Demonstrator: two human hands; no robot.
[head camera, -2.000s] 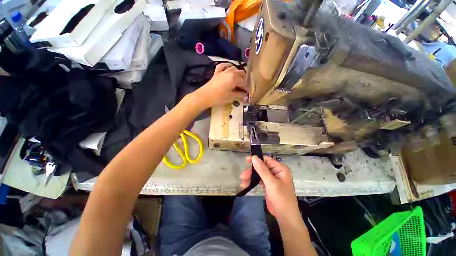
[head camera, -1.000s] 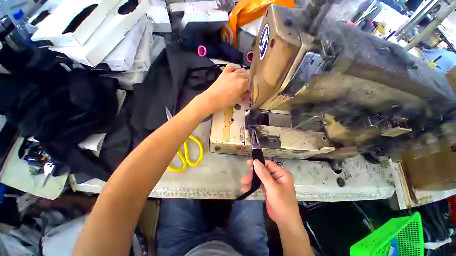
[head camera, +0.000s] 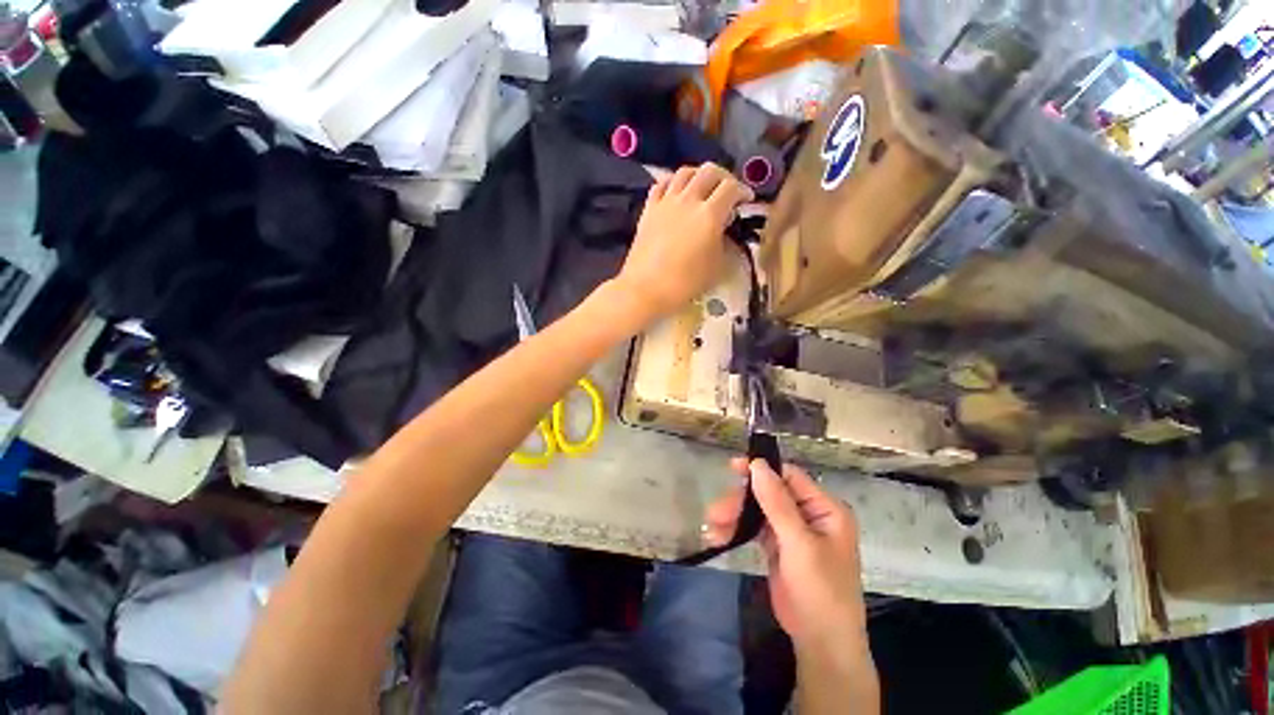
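Note:
My right hand (head camera: 796, 524) pinches a narrow black fabric strip (head camera: 750, 520) at the front edge of the cream machine bed (head camera: 685, 366). The strip runs up into a small metal folder (head camera: 759, 401), and its loose end hangs over the table edge. My left hand (head camera: 687, 231) is behind the needle area, its fingers on thin black tape (head camera: 755, 259) that comes out at the back of the bed. The large beige-brown sewing machine head (head camera: 873, 182) stands to the right of my left hand. Its needle is hidden or too dark to tell.
Yellow-handled scissors (head camera: 579, 419) lie left of the bed, partly under my left forearm. Black cloth (head camera: 210, 224) is heaped at left. White boxes (head camera: 377, 84), an orange bag (head camera: 824, 28) and pink-ringed spools (head camera: 625, 141) are behind. A green basket (head camera: 1111, 691) is at lower right.
The whole view has shifted, so things appear further right and tilted. My left hand has drawn back from beside the machine head, showing the black tape. My right hand still holds the strip.

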